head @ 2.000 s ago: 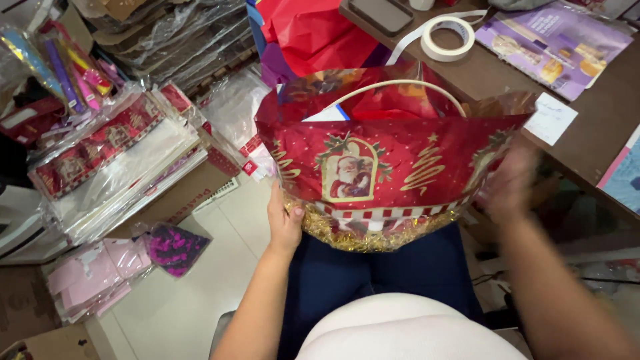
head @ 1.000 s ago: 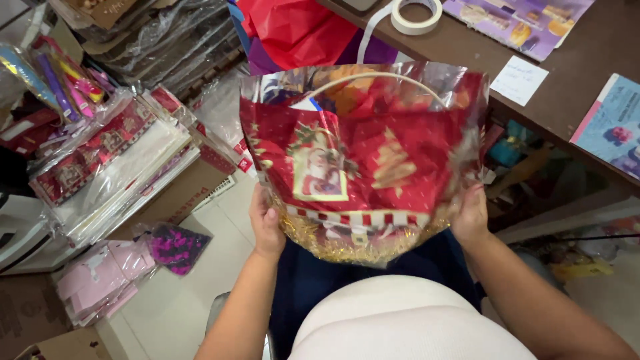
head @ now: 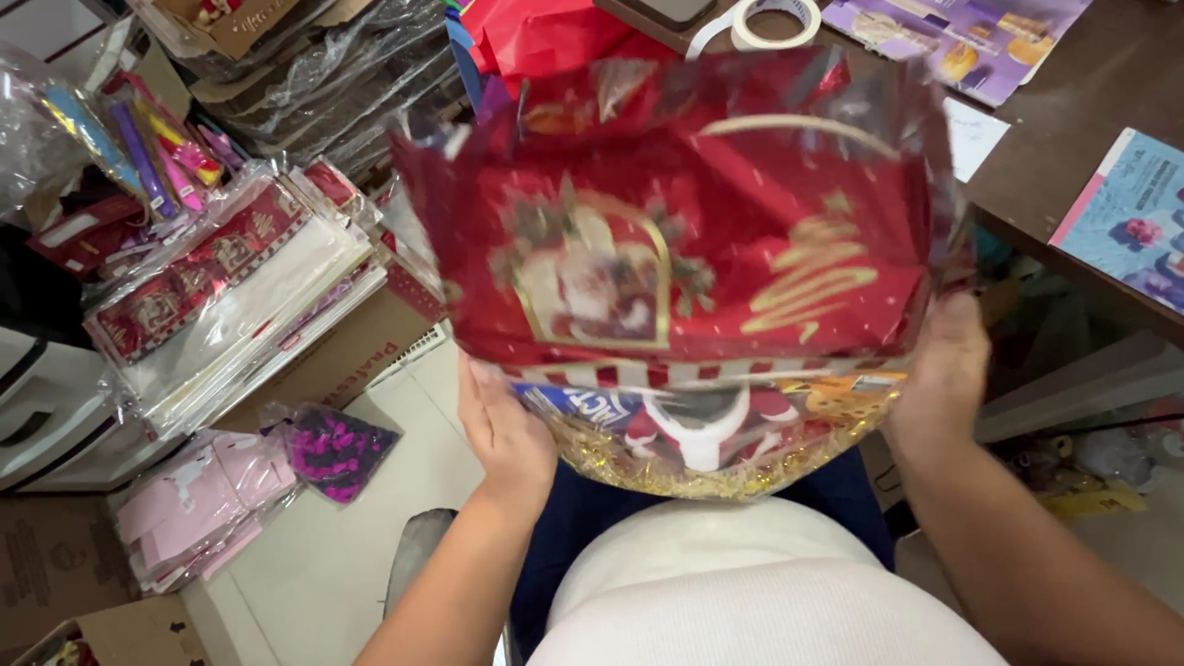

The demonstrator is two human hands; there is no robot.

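Observation:
Between my hands, above my lap, is a red Christmas gift bag of printed plastic film (head: 712, 268), with a Santa picture and a gold tree on its side. Through its clear lower part show gold tinsel (head: 703, 476), a blue package and a Santa-suit figure or print. A pale curved handle (head: 800, 125) shows behind the film near the top. My left hand (head: 507, 430) grips the lower left side of the bag. On the lower right side, my right hand (head: 939, 384) grips it, slightly blurred. The fingertips of both hands are partly hidden.
On the brown table (head: 1064, 176) at the right are a roll of white tape (head: 777, 23), a white note and printed sheets. Red paper (head: 555, 37) lies behind the bag. Packed plastic sleeves (head: 250, 296), a pink packet (head: 208, 495) and cardboard boxes are at the left.
Both hands now hold the bag, which has tilted, showing more of its clear lower part than a second ago. Two seconds ago my right hand was blurred beside the bag's right side.

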